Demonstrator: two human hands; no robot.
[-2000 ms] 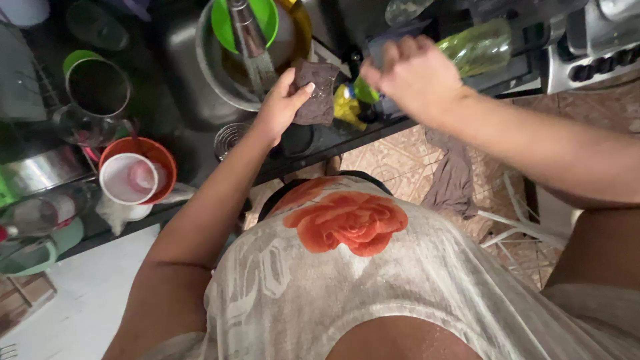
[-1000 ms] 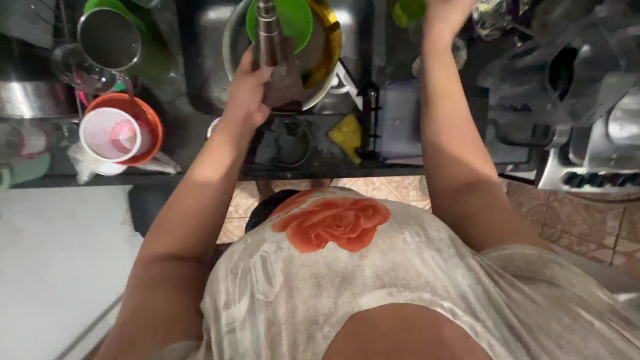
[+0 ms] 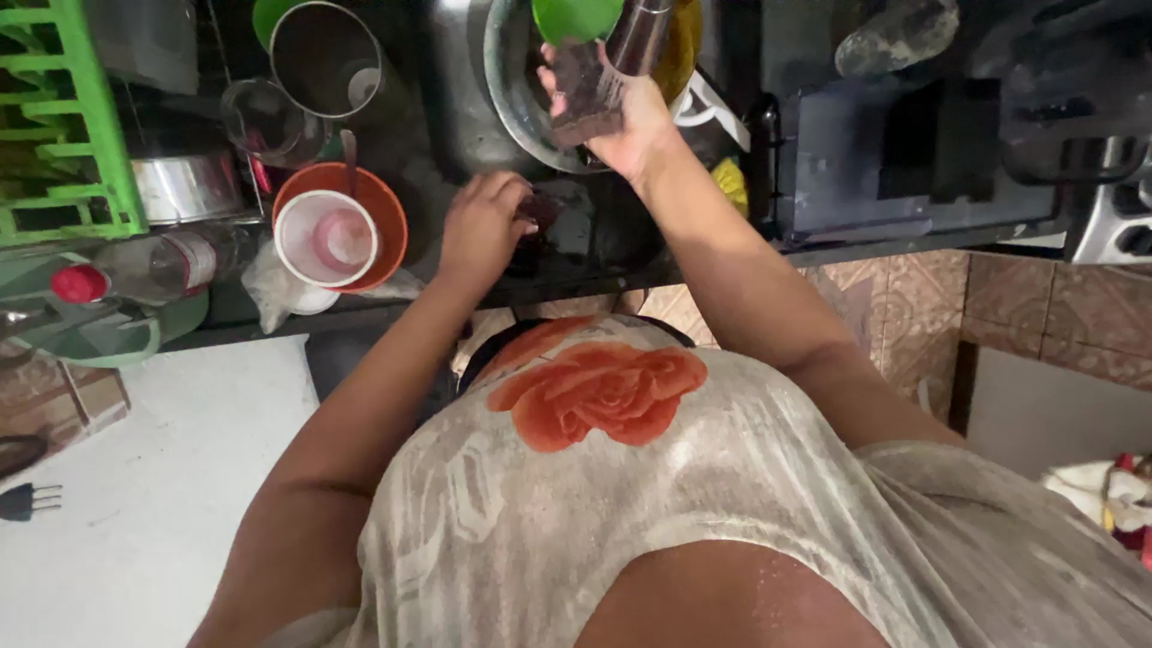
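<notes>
My right hand (image 3: 634, 126) is at the sink, its fingers around a dark brown piece (image 3: 580, 99), perhaps cloth, below the metal faucet (image 3: 641, 31). Pale streaks over the piece look like running water. Behind it are a green bowl (image 3: 576, 16) and a large metal basin (image 3: 508, 108). My left hand (image 3: 486, 225) rests at the front of the dark counter (image 3: 621, 243), fingers curled beside a small dark reddish thing (image 3: 540, 211); whether it grips this is unclear.
Left of the sink stand an orange container (image 3: 391, 216) with a white cup (image 3: 326, 241) inside, a metal pot (image 3: 184, 187), a plastic bottle (image 3: 153, 265) and a green rack (image 3: 85, 117). A yellow cloth (image 3: 731, 184) and the stove (image 3: 1120, 216) are to the right.
My right hand has come from the right side of the counter to the faucet and now holds the brown piece. My left hand, which held a brown piece earlier, has moved down to the counter's front.
</notes>
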